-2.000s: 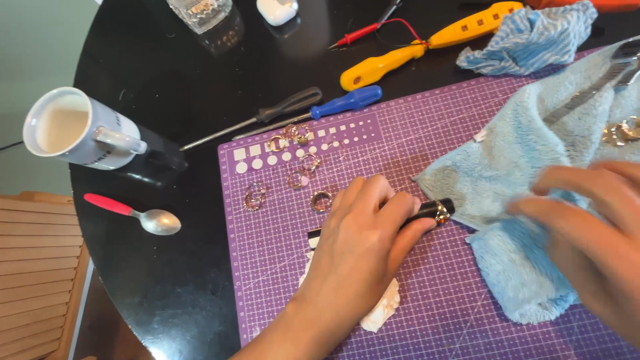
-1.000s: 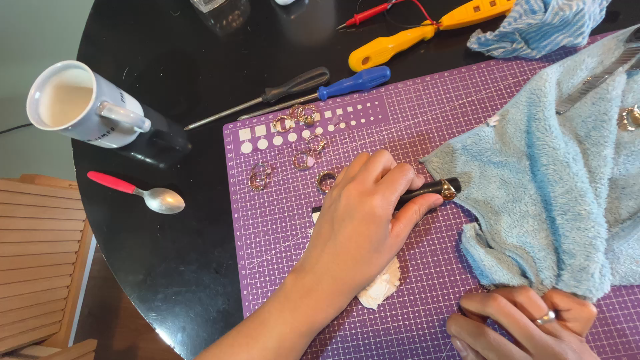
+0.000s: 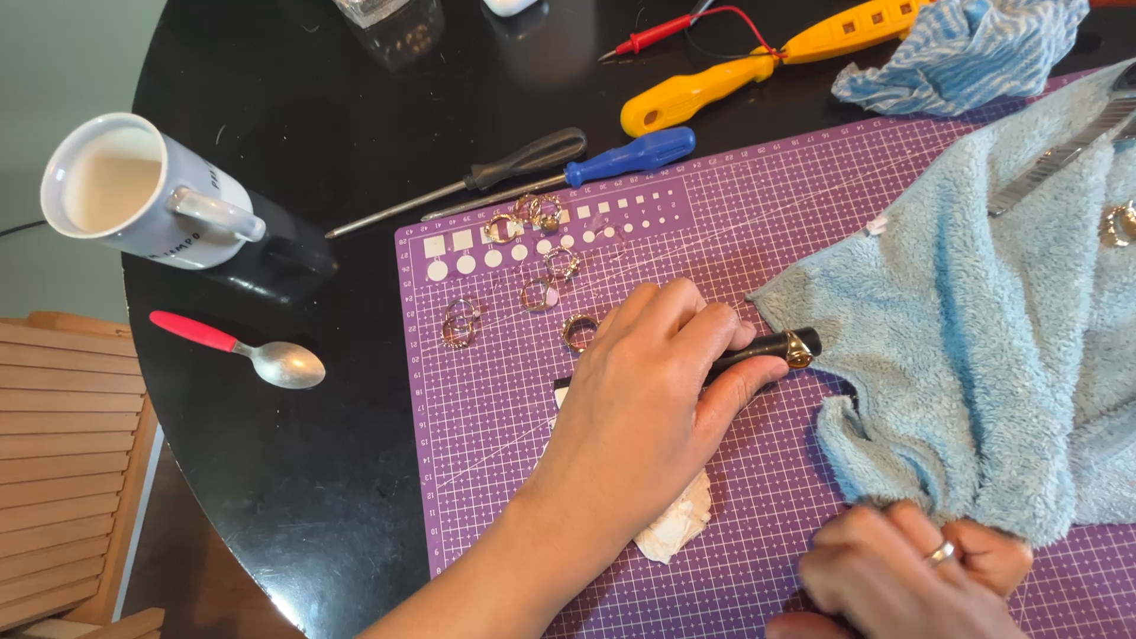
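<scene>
My left hand presses a black rod against the purple cutting mat, thumb and fingers closed round it. A gold-coloured ring sits on the rod's right end, just past my thumb. My right hand, blurred and wearing a silver-coloured band, lies at the lower edge of the light blue towel; whether it grips the cloth is unclear. Several more rings lie left of my left hand, among them a dark-set ring and a pink-stone ring. Crumpled white paper shows below my left wrist.
Two screwdrivers, one black-handled and one blue-handled, lie along the mat's top edge. Beyond are a yellow-handled tool, a red probe and a striped cloth. At left stand a mug and a spoon.
My right hand has come down from the towel's middle, at the right, to its lower edge. My left hand has kept its hold on the rod.
</scene>
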